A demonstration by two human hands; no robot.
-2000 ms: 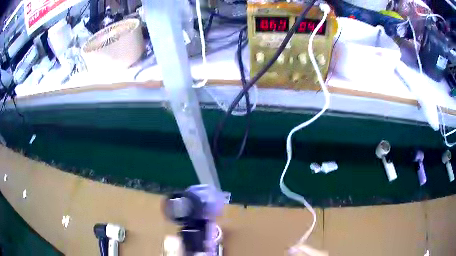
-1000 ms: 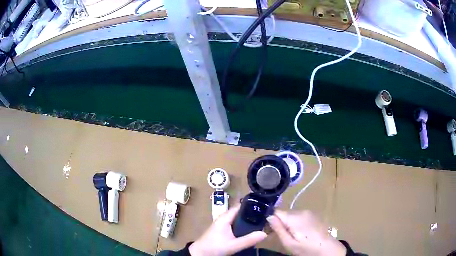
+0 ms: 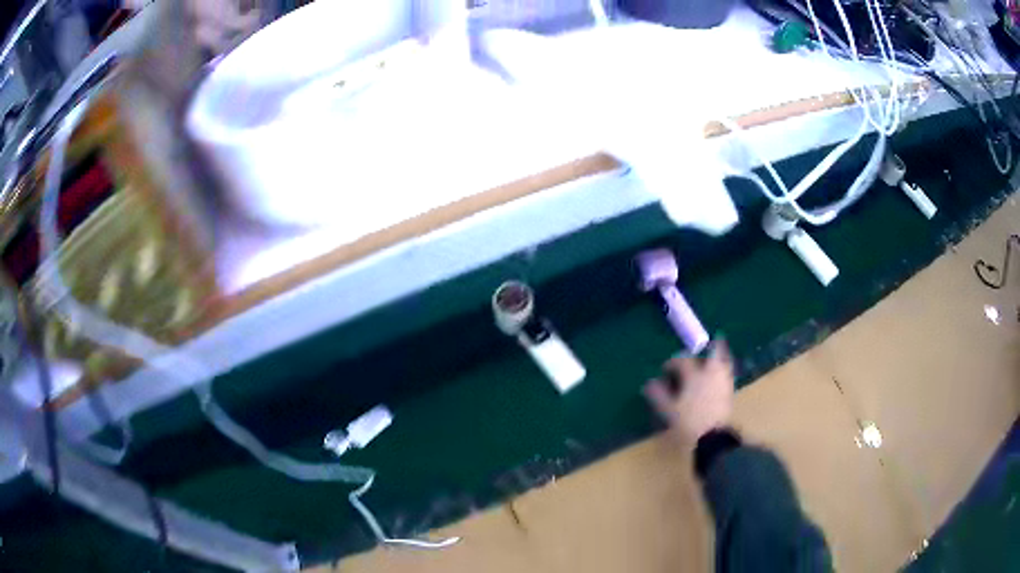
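Note:
A purple handheld fan (image 3: 674,300) lies on the dark green belt, head up and to the left, grip towards me. My right hand (image 3: 696,392) is at the lower end of its grip, thumb and fingers apart; the image is blurred and contact cannot be told. My left hand is not in view. A white handheld fan (image 3: 539,338) lies to the left on the belt, and another white fan (image 3: 801,243) lies to the right.
A further white fan (image 3: 909,188) lies at far right on the belt. The white cord (image 3: 268,453) hangs at the left by the metal post (image 3: 145,504). A small white piece (image 3: 360,430) lies on the belt. The cardboard-covered ledge (image 3: 895,369) is in front; the bench (image 3: 447,224) is beyond.
The view has swung right. The black fan both hands held is out of view. My left hand has left the picture, and my right hand is now by the purple fan on the belt.

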